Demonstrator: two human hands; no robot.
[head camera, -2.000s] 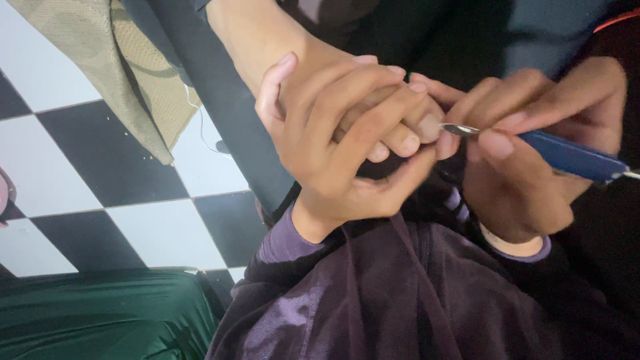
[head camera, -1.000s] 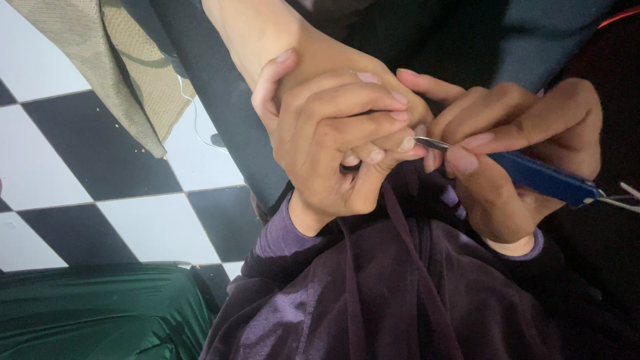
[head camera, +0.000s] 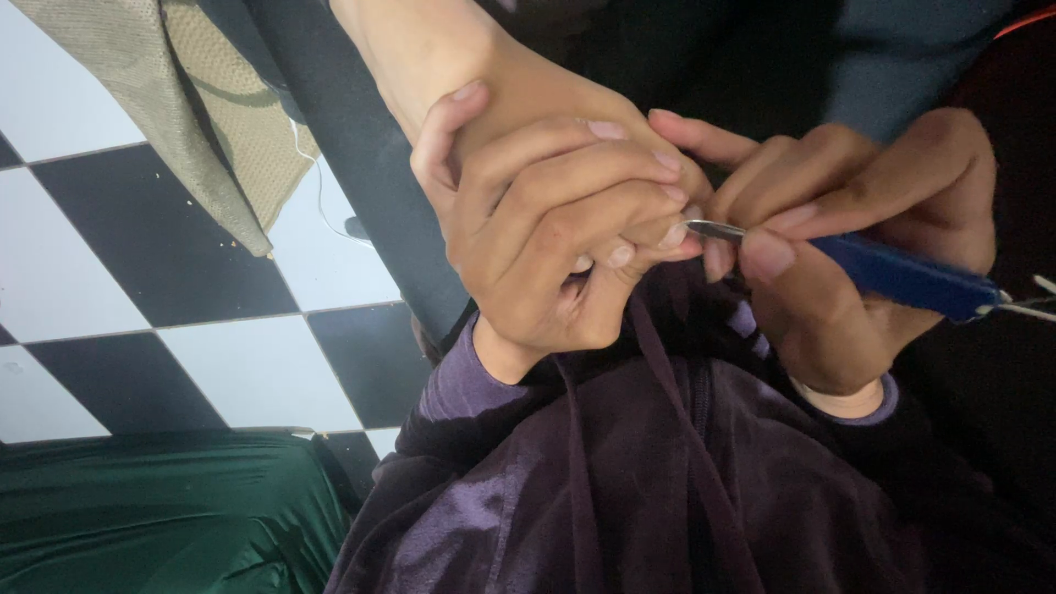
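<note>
A bare foot (head camera: 528, 99) of another person reaches in from the top, its toes pointing right and down. My left hand (head camera: 544, 223) is wrapped over the front of the foot, its fingers spread across the toes and its thumb beneath. Between the thumb and fingers of my right hand (head camera: 841, 223) is a thin metal nail tool (head camera: 716, 230). The tip of the tool touches or lies very near the nail of a toe (head camera: 674, 236). A blue handle or case (head camera: 907, 276) with light cords at its end runs under my right fingers; how it joins the metal part is hidden.
Black and white floor tiles (head camera: 247, 371) fill the left side, with small crumbs on them. A beige woven cloth (head camera: 198, 124) hangs at the upper left, beside a white cable (head camera: 318, 177). Green fabric (head camera: 165, 511) covers something at the lower left. A dark padded edge (head camera: 355, 157) runs beside the foot.
From two seconds ago, my right hand and the metal tip have moved left, from the big toe to a smaller toe. My left fingers now cover more of the toes.
</note>
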